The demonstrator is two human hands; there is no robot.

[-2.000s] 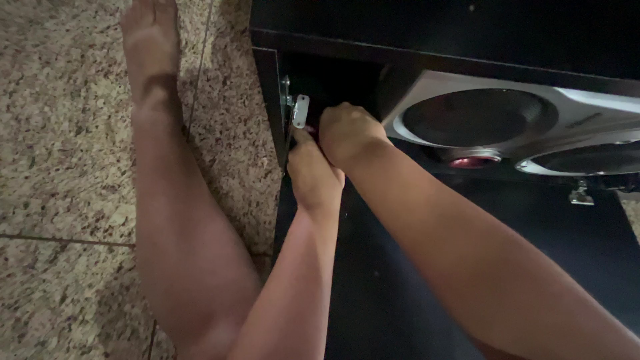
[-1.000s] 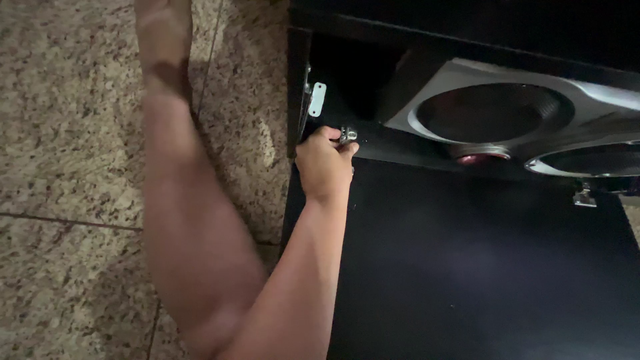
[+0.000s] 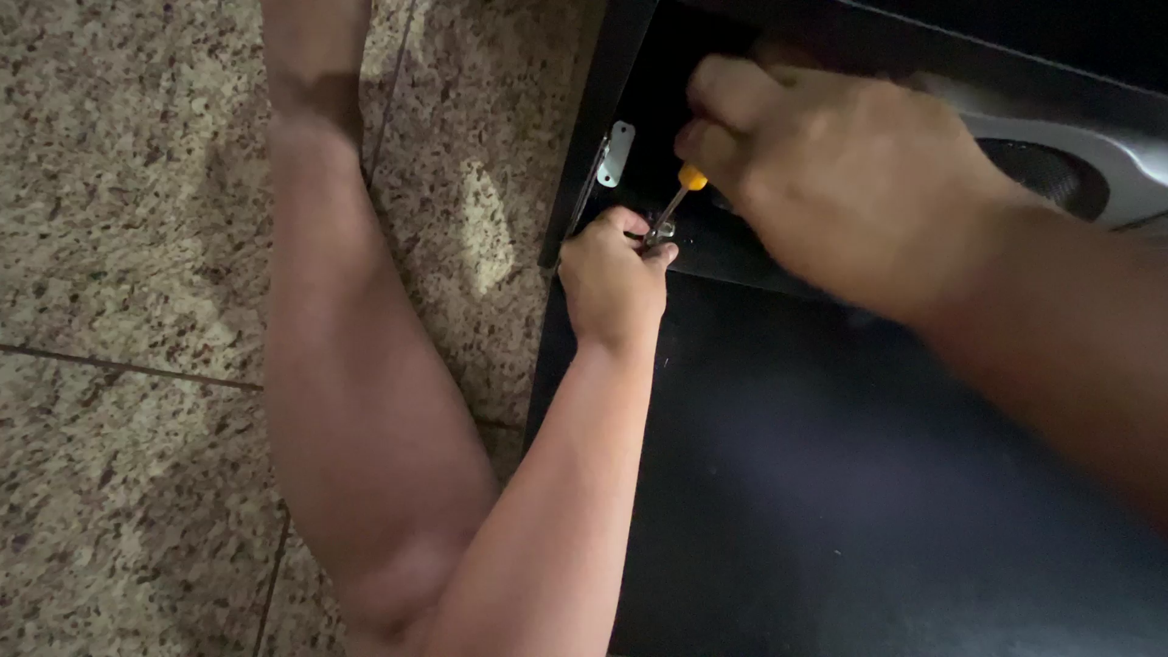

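My right hand (image 3: 830,173) grips a screwdriver with a yellow handle (image 3: 693,177), its shaft slanting down to the left. At the lower end of that shaft, my left hand (image 3: 620,274) pinches a small metal hinge part (image 3: 663,232) between thumb and fingers, at the edge between the black cabinet and its black panel (image 3: 867,474). The screwdriver's tip is hidden at the left fingers. A metal bracket with holes (image 3: 616,155) is attached on the cabinet's left side wall, just above my left hand.
A silver-framed speaker (image 3: 1040,173) sits inside the cabinet (image 3: 602,100), partly behind my right hand. My bare leg (image 3: 365,383) stretches over the speckled stone tile floor (image 3: 119,228) at the left.
My right hand, out of view one second ago, is back at the cabinet with the yellow-handled screwdriver. My left hand stays at the hinge part. The view has shifted closer.
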